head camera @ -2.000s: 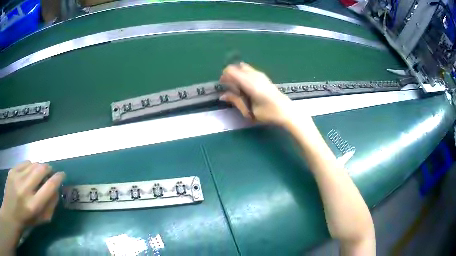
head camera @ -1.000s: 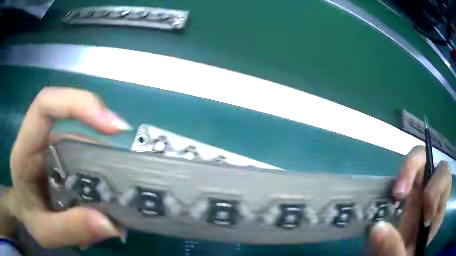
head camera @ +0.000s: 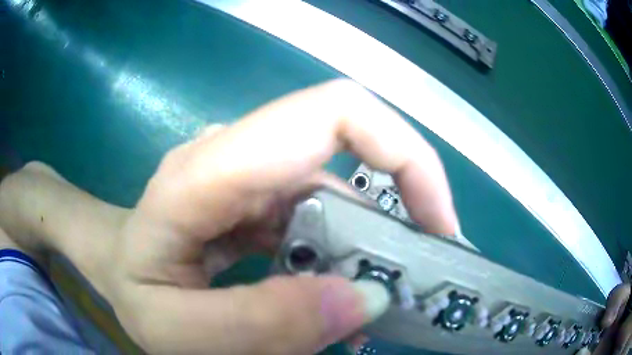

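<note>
A silver-grey fixture bar (head camera: 485, 277) is held up close to the camera, slanting down to the right. It carries a row of several small round dark components. My left hand (head camera: 229, 229) grips its near end, with the thumb over the first component and the index finger behind the top edge. My right hand (head camera: 617, 312) is at the bar's far end, mostly cut off by the right edge of the picture. Its grip and the tweezers cannot be made out.
Part of another fixture bar (head camera: 362, 182) shows on the green bench (head camera: 118, 90) behind my left fingers. A pale strip (head camera: 443, 111) curves across to the lower right. Beyond it, another bar (head camera: 450, 29) lies on the dark green surface. Other items are at the top right corner.
The bars first lay on the surfaces, then one was raised in both hands. It is now nearer and tilted, my left thumb has moved onto a component, and my right hand is mostly out of view.
</note>
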